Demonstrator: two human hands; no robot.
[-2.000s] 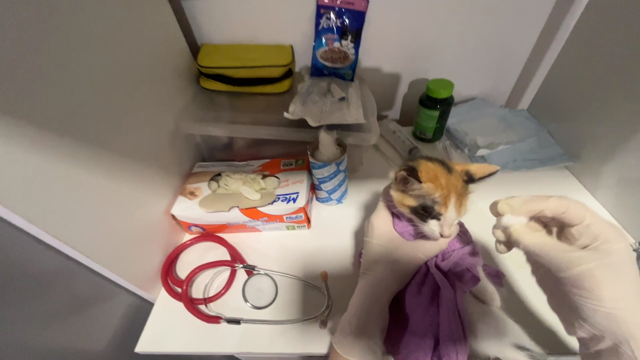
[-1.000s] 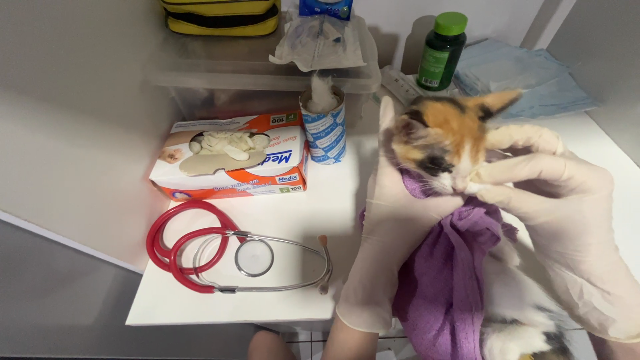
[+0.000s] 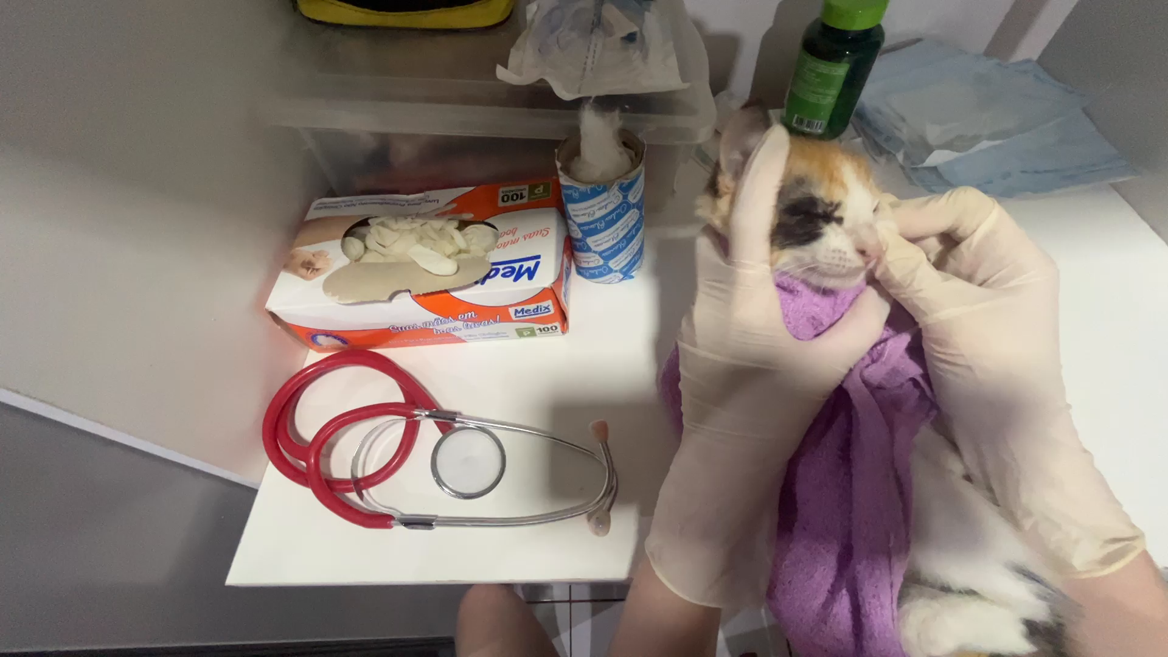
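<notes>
A calico kitten [image 3: 826, 214] faces right with its visible eye closed, a purple cloth [image 3: 844, 474] around its neck and down its chest. My left hand [image 3: 766, 365], in a pale latex glove, is closed around its head and neck, the index finger up beside the ear and the thumb under the chin. Gloved too, my right hand [image 3: 976, 301] touches the far side of the kitten's face near the eye with pinched fingertips. Whatever lies between those fingertips is hidden. The kitten's white and dark body [image 3: 976, 547] lies below my right wrist.
On the white table [image 3: 547, 557] are a red stethoscope [image 3: 467, 463], an open glove box [image 3: 420, 274] and a blue-white tube holding cotton [image 3: 602, 219]. Behind stand a translucent plastic bin [image 3: 493, 114] bearing a packet [image 3: 598, 46], a green bottle [image 3: 826, 78] and light-blue sheets [image 3: 985, 119].
My right hand, apart from the kitten and holding something white two seconds ago, has moved left to its face. My left hand keeps its hold, its index finger now raised beside the ear. The view has shifted closer.
</notes>
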